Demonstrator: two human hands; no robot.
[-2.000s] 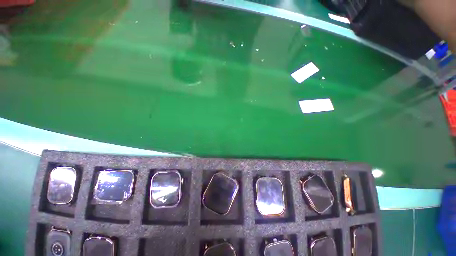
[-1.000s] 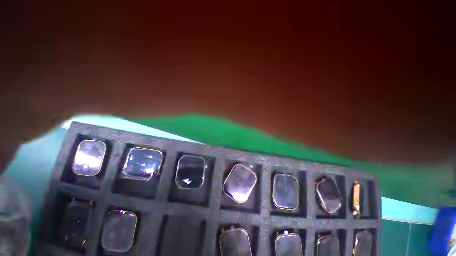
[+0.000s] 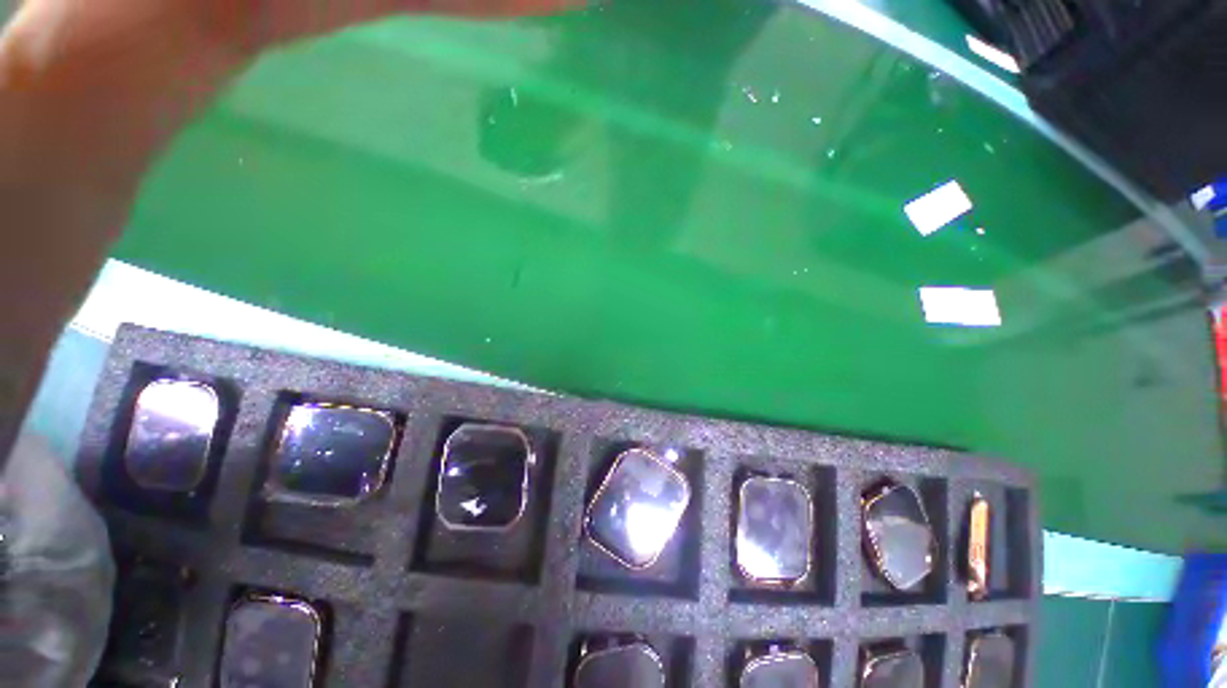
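The black foam tray (image 3: 363,390) lies along the bottom, cut off by the lower edge. Its top-row pockets each hold a smartwatch body (image 3: 774,527), mostly face up; the rightmost one (image 3: 978,544) stands on its edge. In the second row, the third pocket looks empty and the far-left one is dark and unclear. My left hand (image 3: 135,94) is a large blur close to the camera at the upper left, its fingers cut off by the top edge, with a grey sleeve below. What it holds, if anything, is hidden. My right hand is out of the picture.
The glossy green belt (image 3: 646,309) runs behind the tray, with two white labels (image 3: 959,307) on it at the right. A pale rail (image 3: 1124,571) edges it. A black object (image 3: 1144,108) is at the upper right, and part of a blue bin (image 3: 1198,625) at the lower right.
One second ago a dark red-brown blur covered the upper view; now the belt shows again, with my left hand at the upper left. The view has shifted slightly. The tray's visible watches keep their pockets.
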